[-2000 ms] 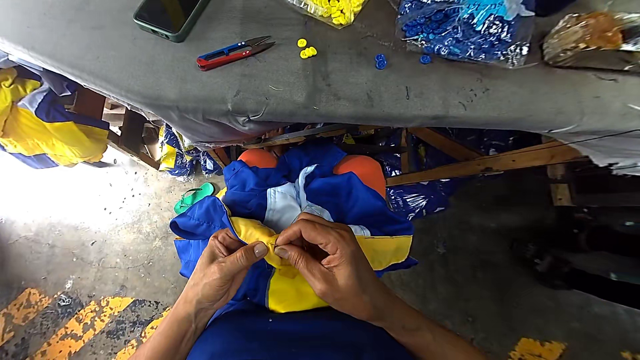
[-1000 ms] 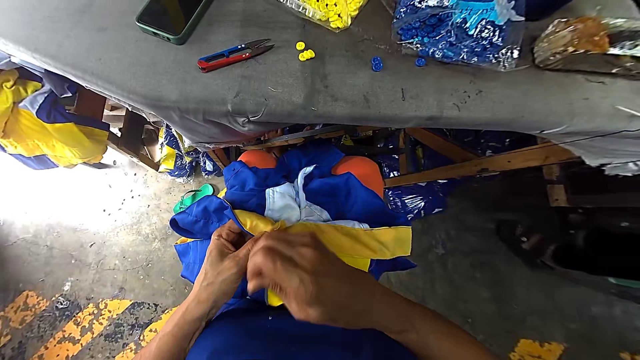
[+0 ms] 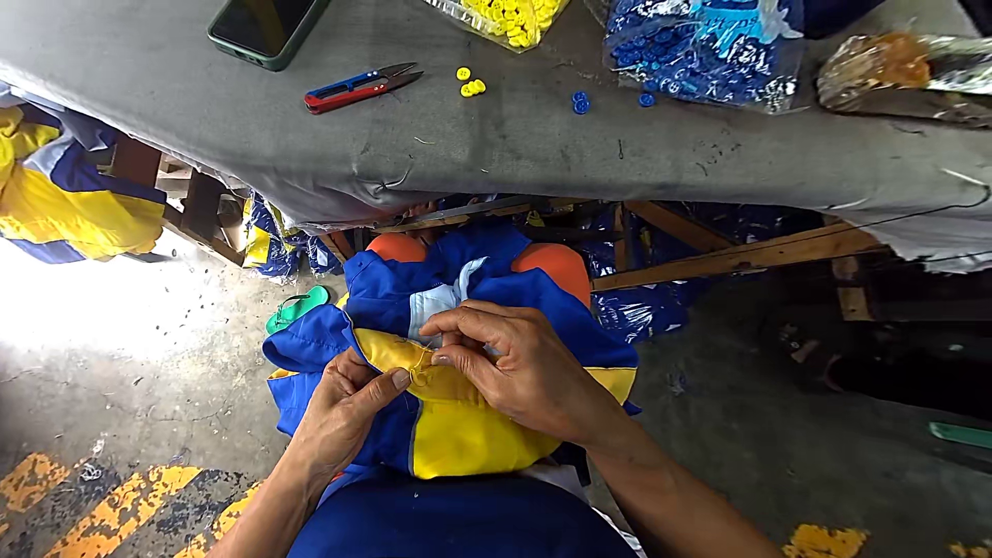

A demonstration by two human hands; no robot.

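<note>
A blue and yellow garment [image 3: 480,438] with a light blue part lies across my lap. My left hand [image 3: 353,399] pinches the edge of its yellow band between thumb and fingers. Close to it on the right, my right hand [image 3: 515,364] has thumb and forefinger together over the band; whether a needle is between them is too small to tell. Loose yellow thread [image 3: 421,370] shows on the band between the two hands. Thread snips [image 3: 363,87] with blue and red handles lie on the grey cloth-covered table, beside yellow buttons [image 3: 472,87] and blue buttons [image 3: 580,102].
Along the table's far side are a phone [image 3: 267,31], a bag of yellow buttons [image 3: 511,19], a bag of blue buttons [image 3: 701,58] and a clear plastic package [image 3: 903,74]. Wooden bars [image 3: 736,260] run under the table. A green flip-flop [image 3: 298,308] lies on the floor.
My right hand was lower and blurred over the band a second ago; now it is higher, and the thread on the band shows. The left hand keeps its hold on the yellow band.
</note>
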